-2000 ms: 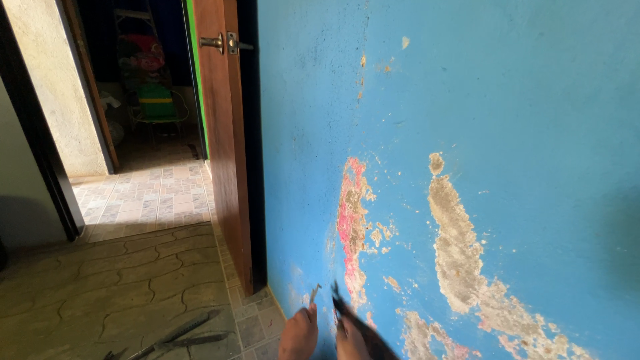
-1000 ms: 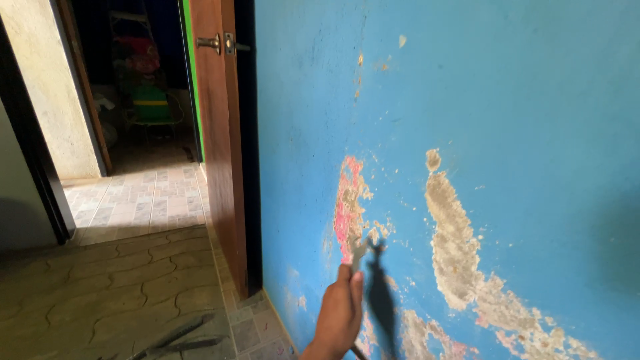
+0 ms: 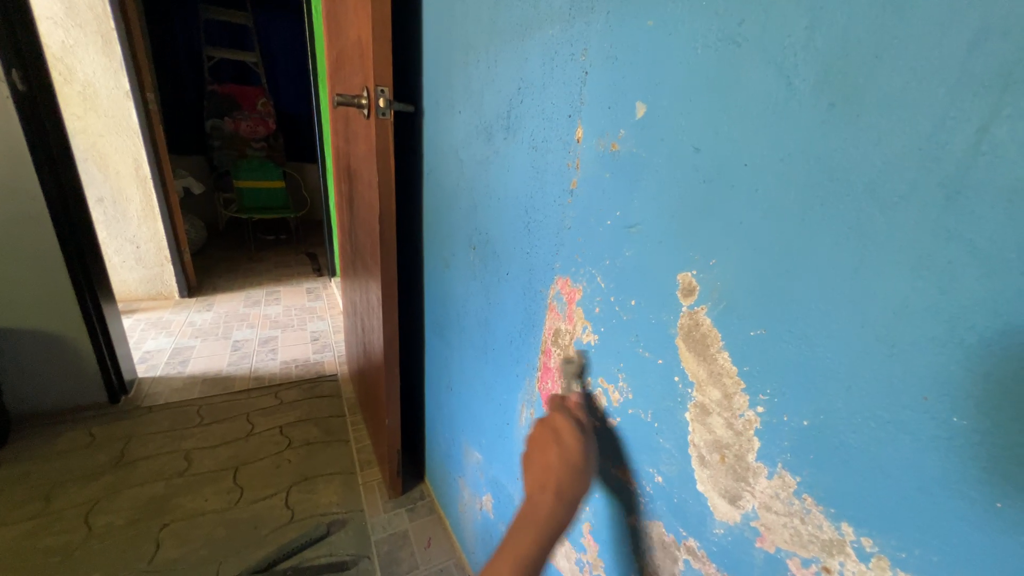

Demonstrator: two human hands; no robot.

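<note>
My left hand [image 3: 558, 452] reaches up from the bottom of the head view, its fingers closed around a small metal-tipped hand tool [image 3: 573, 373], blurred; its exact kind cannot be told. The tip is at the pink and grey peeled patch [image 3: 552, 352] on the blue painted wall [image 3: 840, 200]; whether it touches is unclear. A dark shadow-like strip runs down the wall just right of the hand. My right hand is out of sight. A longer patch of bare, crumbling plaster [image 3: 720, 416] lies to the right and spreads along the lower wall.
A wooden door [image 3: 364, 240] with a metal knob stands ajar left of the wall. Beyond it are a tiled floor [image 3: 240, 332], a ladder and a green object. Dark long objects [image 3: 300, 548] lie on the patterned floor at lower left.
Two hands were low in the view two seconds ago; only one shows now. My left hand has risen along the wall with the tool, to the peeled patch.
</note>
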